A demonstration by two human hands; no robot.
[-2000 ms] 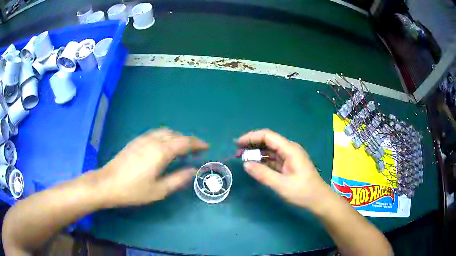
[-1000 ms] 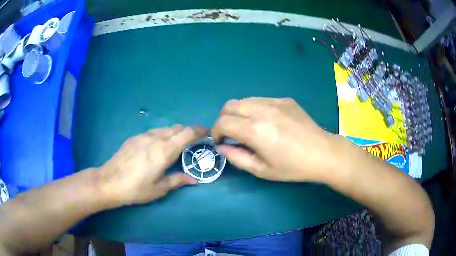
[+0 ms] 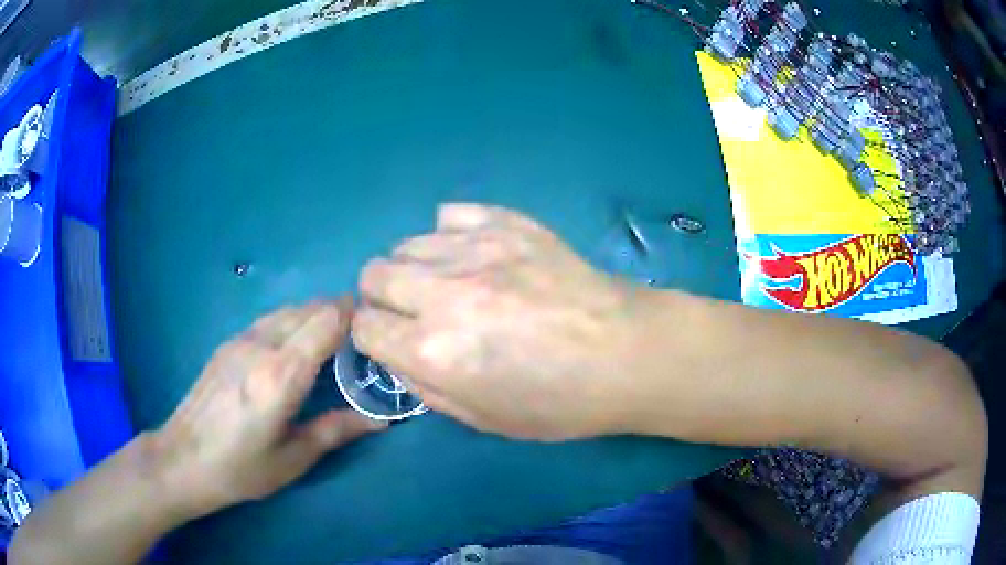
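A round white fan housing point(image 3: 373, 388) stands on the green bench, its rim and inner spokes facing up. My left hand point(image 3: 259, 403) is around its left side, with the thumb at the near rim and the fingers at the far side. My right hand point(image 3: 496, 320) is over the housing's top and right side, with its fingertips bunched above it. My right hand hides part of the housing, and I cannot see whether the motor is between those fingers or inside the housing.
A blue bin point(image 3: 83, 386) with white housings is at the left edge. Grey motors with wires point(image 3: 883, 121) lie on a yellow and blue printed sheet point(image 3: 844, 270) at the right. More motors point(image 3: 816, 491) show below the bench edge. Small dark marks are on the bench point(image 3: 463, 132).
The view has shifted. Both hands have closed in around the housing, and my right hand has moved from beside it to over it. The motor seen earlier in my right hand is now out of sight.
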